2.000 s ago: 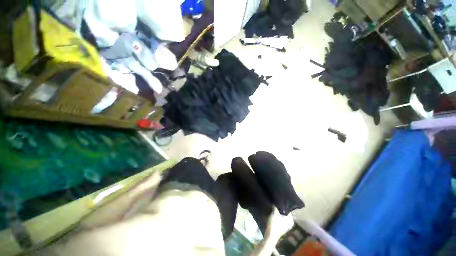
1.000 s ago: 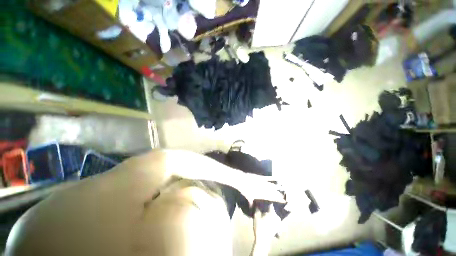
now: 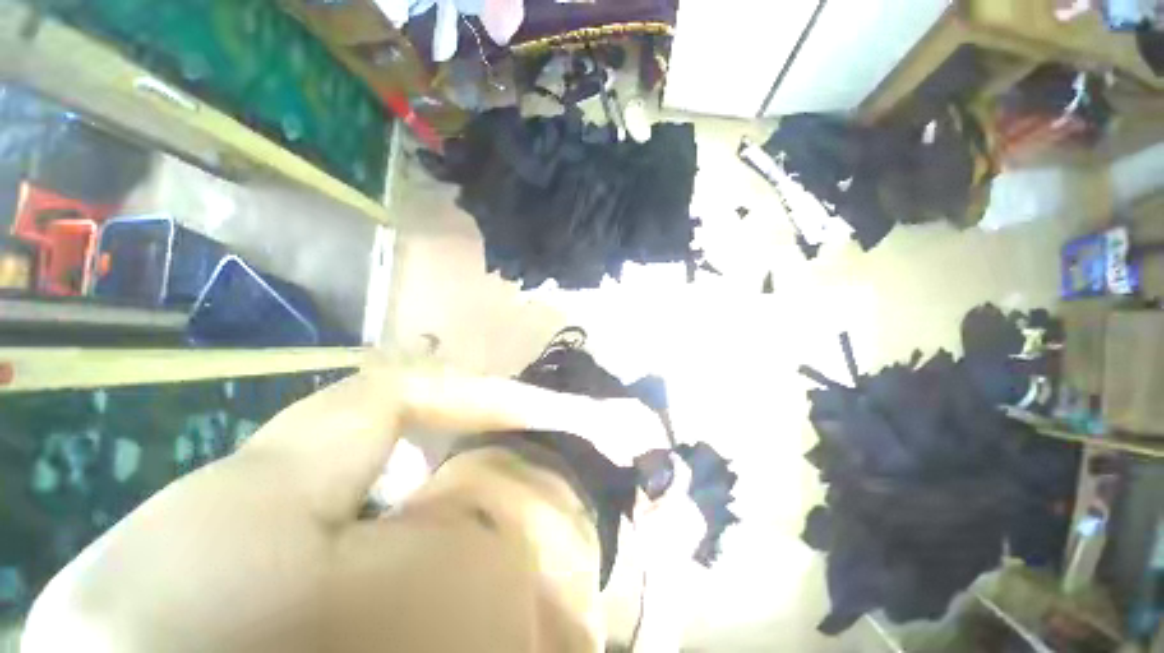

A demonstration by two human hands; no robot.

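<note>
My left hand point(image 3: 628, 430) reaches across from the left, fingers curled on a small bunch of dark cut pieces point(image 3: 710, 495) with jagged edges. My right hand point(image 3: 666, 495) is beside it, washed out by glare, also on the bunch; its fingers are hard to make out. The pieces stick out beyond both hands, over the pale floor. A wide, layered dark pile point(image 3: 587, 198) lies on the floor ahead. Another large dark pile point(image 3: 938, 472) lies on the right, with narrow strips sticking out at its upper left.
A green-patterned partition point(image 3: 275, 64) and pale rails stand on the left. Behind them are blue baskets point(image 3: 253, 306) and a red one point(image 3: 67, 255). More dark pieces point(image 3: 894, 166) lie near a white panel point(image 3: 740, 58). Boxes point(image 3: 1130, 364) and shelving stand on the right.
The view has turned and shifted. The three dark rolled shapes seen near my lap earlier no longer show as such. My hands have come together in front, with jagged dark pieces showing past them.
</note>
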